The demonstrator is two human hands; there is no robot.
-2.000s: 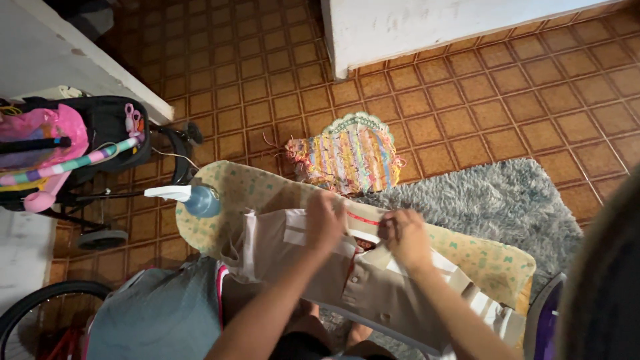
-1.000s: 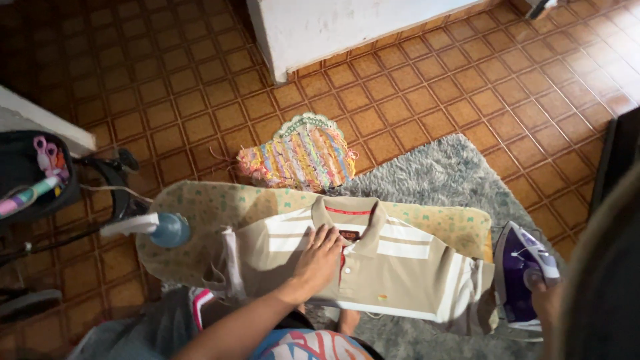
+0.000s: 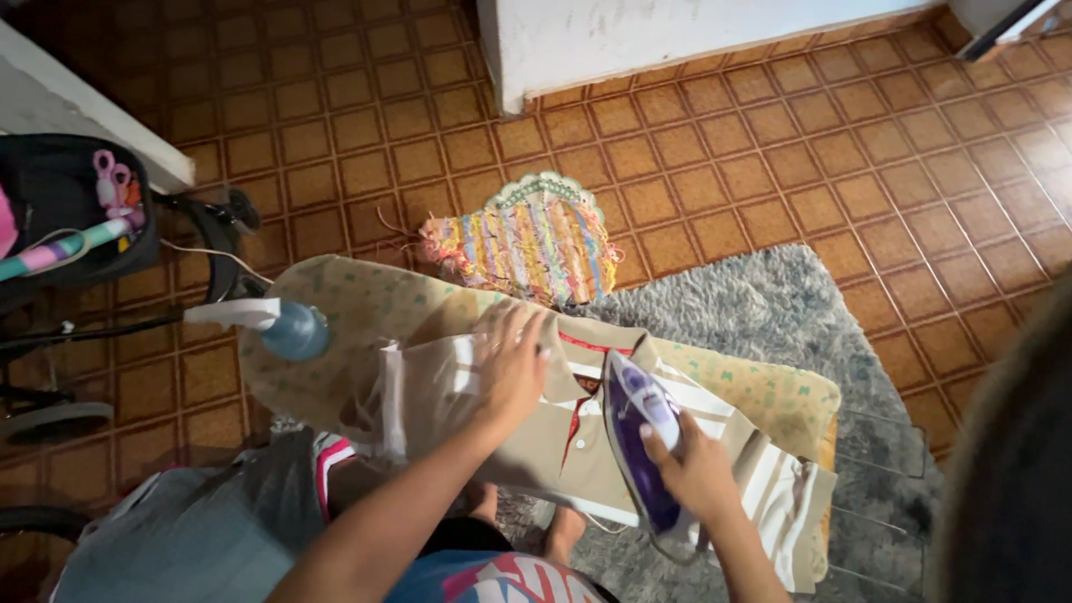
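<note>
A beige polo shirt with white stripes (image 3: pixel 536 452) lies across a patterned ironing board (image 3: pixel 754 389). My left hand (image 3: pixel 512 360) rests on the shirt beside its collar, fingers stretched out over the fabric. In my right hand (image 3: pixel 691 469) is the handle of a purple and white steam iron (image 3: pixel 636 435), its tip pointing at the collar and its body over the shirt front, right of the button placket. Whether the soleplate presses on the cloth cannot be told. On the board's left end lies a blue spray bottle with a white head (image 3: pixel 293 329).
A shaggy grey rug (image 3: pixel 729 301) lies under and behind the board, next to a multicoloured woven mat (image 3: pixel 536 243). A stroller (image 3: pixel 75 218) stands at left. Grey clothing (image 3: pixel 201 519) hangs at lower left. A white wall corner (image 3: pixel 511 67) stands beyond; a dark blurred shape fills the right edge.
The iron has moved left from the board's right end onto the shirt, in my right hand. Two seconds ago both hands were at the collar. My left hand now lies left of the placket.
</note>
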